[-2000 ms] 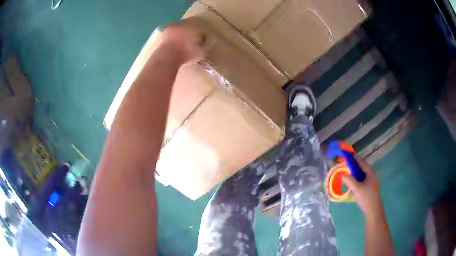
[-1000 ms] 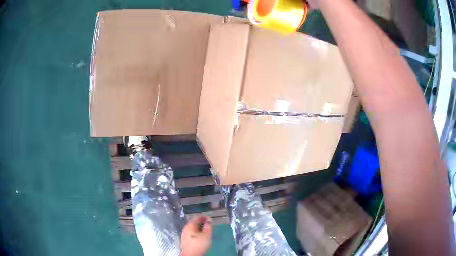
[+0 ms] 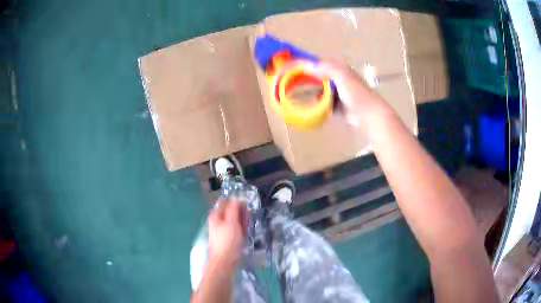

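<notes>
My right hand (image 3: 350, 97) is closed around a blue and orange tape gun (image 3: 283, 54) with a yellow tape roll (image 3: 305, 97), held over the cartons. The hand is a little blurred. My left hand (image 3: 227, 222) is blurred in front of my legs; I cannot tell how its fingers stand or whether it holds anything. A closed brown carton (image 3: 204, 97) lies on the left and a second carton (image 3: 368, 50) lies beside it on the right, partly hidden by the tape gun and my right hand. Both are on a wooden pallet (image 3: 350, 204).
Another carton (image 3: 428, 56) is behind on the right. A green crate (image 3: 474, 53) and a blue object (image 3: 493, 142) are at the right. My shoes (image 3: 225, 167) are at the pallet's near side. A brown carton (image 3: 483, 198) is at the lower right, by a white edge (image 3: 517, 148).
The tape gun has come from the top edge down over the right carton. My left hand has risen slightly. The view has shifted, and both shoes now show.
</notes>
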